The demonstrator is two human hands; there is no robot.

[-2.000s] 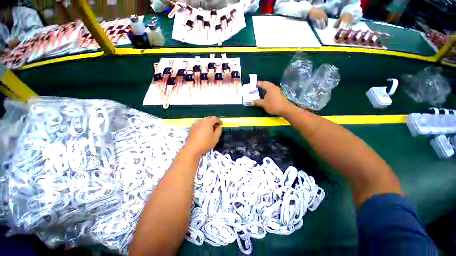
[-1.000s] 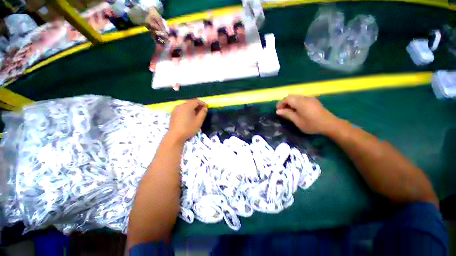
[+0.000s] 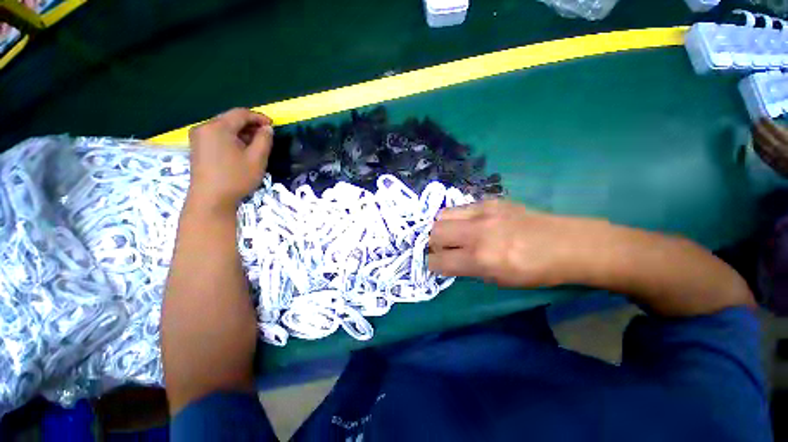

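Observation:
A heap of white loops (image 3: 333, 250) lies in front of me. A loose heap of small black pieces (image 3: 380, 155) lies behind it, against the yellow line. My left hand (image 3: 229, 155) is over the left side, beside the black pieces, with its fingers curled in; whether it holds something small is hidden. My right hand (image 3: 488, 242) is at the right edge of the white heap, its fingertips touching the loops; whether they pinch one cannot be told.
A clear plastic bag (image 3: 52, 285) of white loops is at the left. The yellow line (image 3: 484, 69) crosses the green surface. White unit rows (image 3: 743, 47) are at the upper right, a white unit (image 3: 446, 10) at the top. Another person's hand (image 3: 772, 142) is at the right edge.
The view has tilted down, and the board with black parts is out of sight. My right hand has moved from the black pieces to the white loops. My left hand stays curled near the yellow line.

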